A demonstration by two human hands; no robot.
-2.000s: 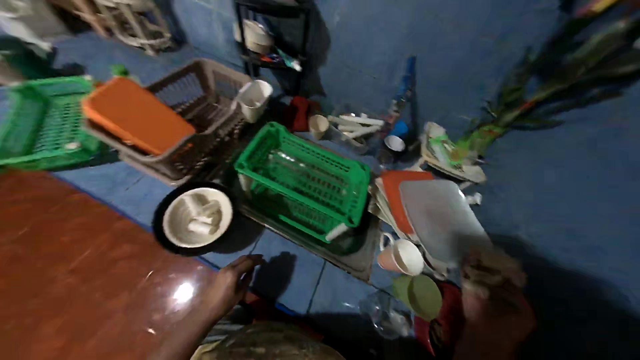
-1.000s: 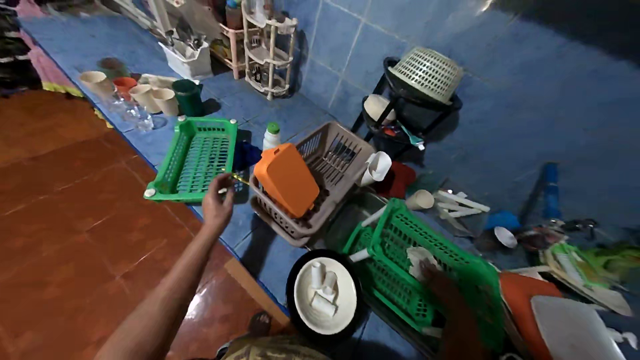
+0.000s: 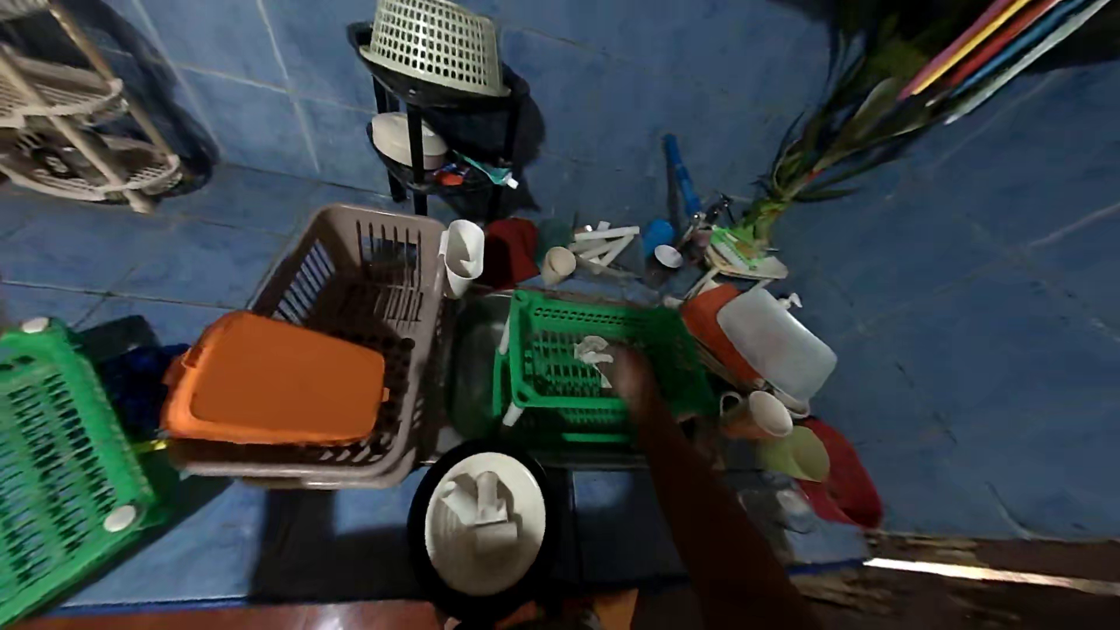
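My right hand (image 3: pixel 628 372) reaches into a green plastic basket (image 3: pixel 569 402) over the metal sink and holds a crumpled whitish cloth or scrubber (image 3: pixel 593 352) against its slatted bottom. Blur hides the fingers. My left hand is out of view. In front of the basket stands a black-rimmed bowl with a white inside (image 3: pixel 446 560), holding several white plastic tube pieces (image 3: pixel 486 512). To its left, an orange plastic lid or container (image 3: pixel 284 381) rests on a brown slatted basket (image 3: pixel 420 350). Another green basket (image 3: pixel 66 455) lies at the far left.
A white cup-like holder (image 3: pixel 464 249) hangs at the brown basket's corner. Behind stands a black rack (image 3: pixel 420 188) under a cream colander (image 3: pixel 437 48). White tubes (image 3: pixel 604 245) lie behind the sink. At right are a whitish board (image 3: pixel 779 346), a mug (image 3: pixel 761 416), a green cup (image 3: pixel 798 453) and a plant (image 3: pixel 787 188).
My left hand, near the left green basket one second ago, has gone out of view. My right hand stays in the sink's green basket with the whitish cloth or scrubber. The view has swung right.
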